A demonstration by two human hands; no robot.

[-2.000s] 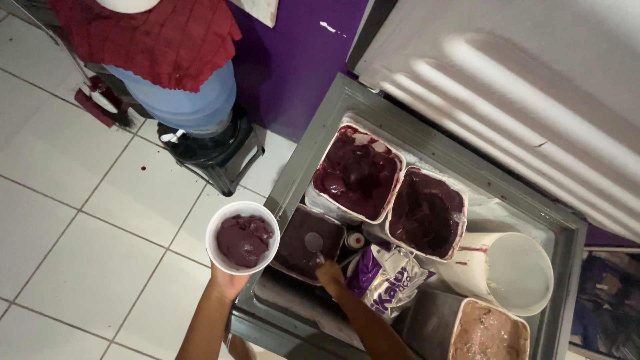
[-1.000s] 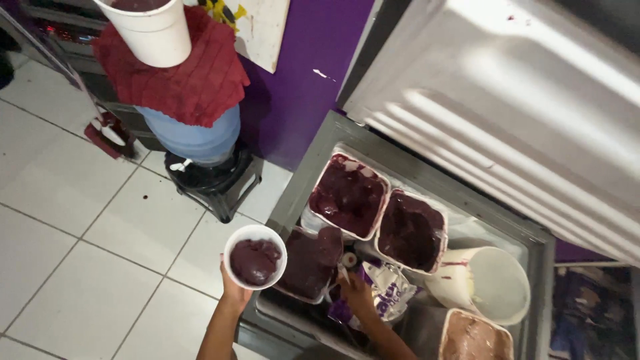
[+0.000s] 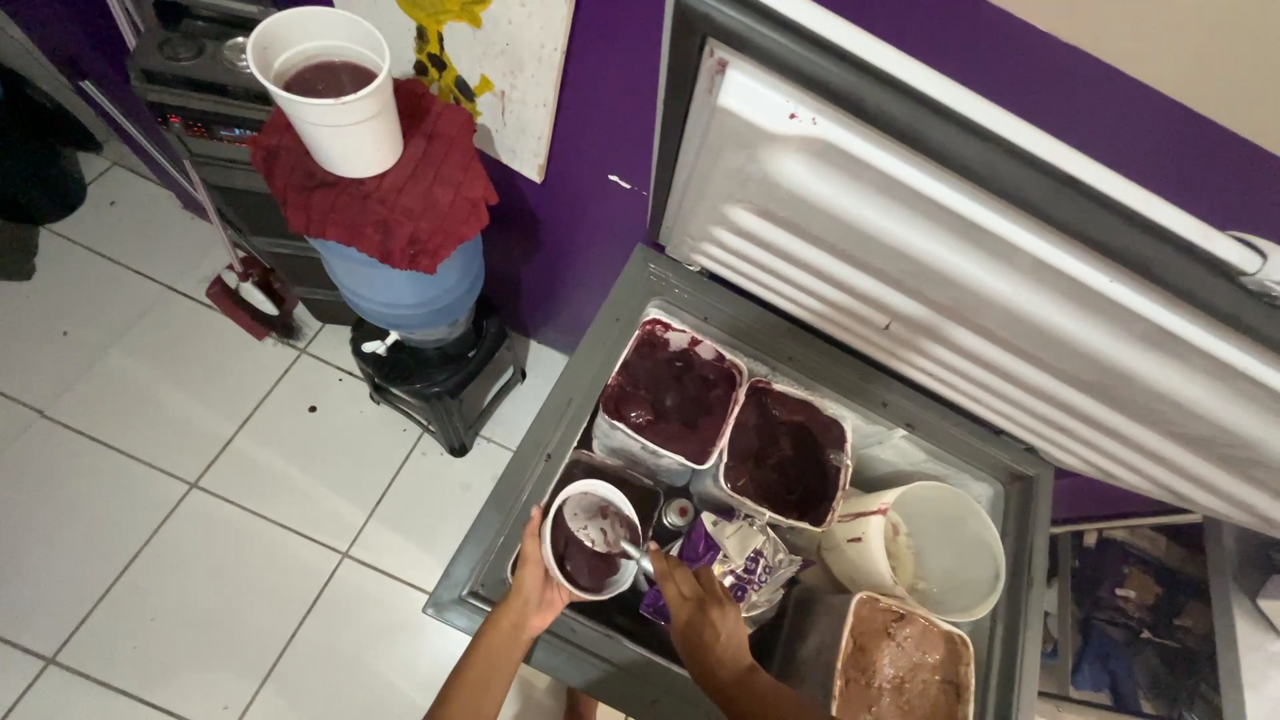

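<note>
My left hand (image 3: 540, 580) holds a white cup (image 3: 592, 590) of dark purple frozen dessert over the near left corner of the chest freezer. In my right hand (image 3: 700, 610) is a metal scoop (image 3: 603, 528), its head inside the cup. Beneath the cup a tub (image 3: 640, 490) in the freezer is partly hidden. Behind stand two square tubs of dark purple dessert, one at the left (image 3: 672, 395) and one at the right (image 3: 785, 455). A silver and purple plastic packet (image 3: 750, 565) lies beside my right hand, near a small capped container (image 3: 677, 514).
The freezer's rim (image 3: 530, 440) surrounds the tubs, its lid (image 3: 950, 260) raised behind. Inside are a tilted white bucket (image 3: 940, 550) and a brown dessert tub (image 3: 905, 665). Left stand a blue water container (image 3: 410, 290) on a black stool (image 3: 450, 380), a red cloth (image 3: 430, 190) and a white bucket (image 3: 350, 130).
My left hand has brought the cup to the right, over the freezer. The scoop has gone from the near left tub into the cup.
</note>
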